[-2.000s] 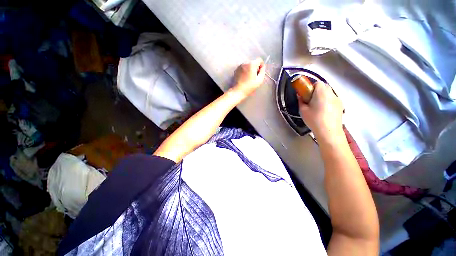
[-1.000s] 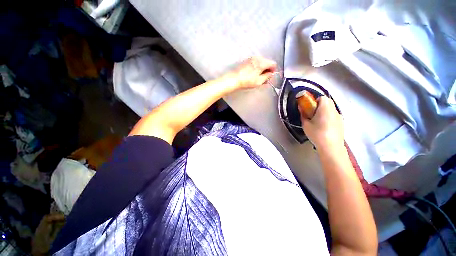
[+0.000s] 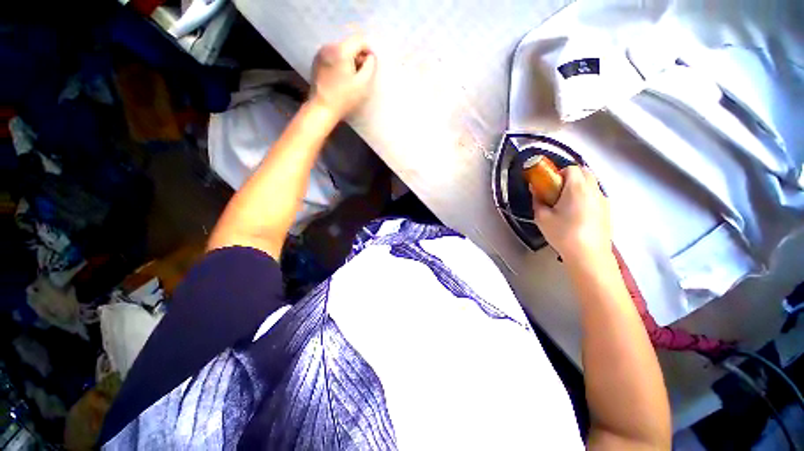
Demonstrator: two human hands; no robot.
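Observation:
The steam iron, dark with a pointed, metal-rimmed soleplate, lies on the left border of a pale garment. My right hand is shut on its orange-brown handle. My left hand is curled in a loose fist at the table's near left edge, away from the garment; whether it holds a thread cannot be told. A dark brand label shows on a pale piece at the garment's upper part. Thin loose threads lie left of the iron's tip.
The pressing table runs diagonally across the view. A maroon sleeved hose trails from behind my right hand to the lower right, where cables and dark cloth scraps show. Pale cloth hangs or lies below the table's left edge. Cloth heaps cover the floor at left.
My left hand has moved from beside the iron's tip to the upper left, away from the threads there. The iron has shifted only slightly, with my right hand still on it.

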